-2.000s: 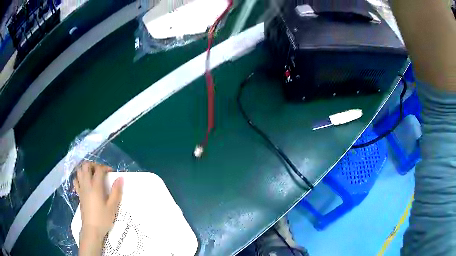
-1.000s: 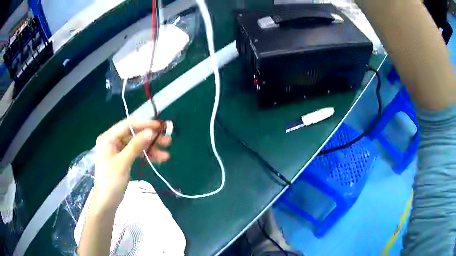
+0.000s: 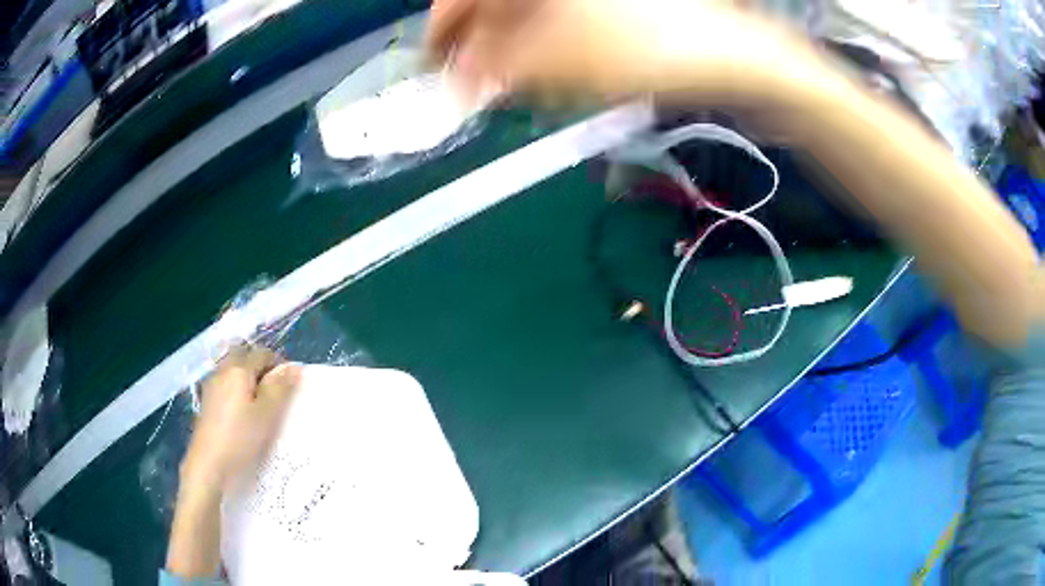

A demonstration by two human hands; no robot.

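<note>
A white rounded main unit (image 3: pixel 350 469) lies at the lower left with a clear bag (image 3: pixel 327 341) around its upper left edge. My left hand (image 3: pixel 238 401) is closed on the bag film at that edge; its fingertips are partly hidden. My right hand (image 3: pixel 493 52) is blurred at the top, over the right end of a second white unit (image 3: pixel 384 120) in a clear bag; whether it holds anything cannot be told. A white lead (image 3: pixel 668 309) lies looped with thin red wires (image 3: pixel 739 326) at the right.
A pale-handled screwdriver (image 3: pixel 819 291) lies by the loop. My right forearm covers most of a black box (image 3: pixel 819 223). A pale rail (image 3: pixel 401 229) crosses the dark green surface (image 3: pixel 516 343). A blue stool (image 3: pixel 854 412) stands beyond the near edge. Crinkled clear plastic (image 3: pixel 985 69) is at the upper right.
My left hand has let go of the red wires and moved back to the near unit's edge. The white and red leads now lie farther right. My right hand has come into view at the top.
</note>
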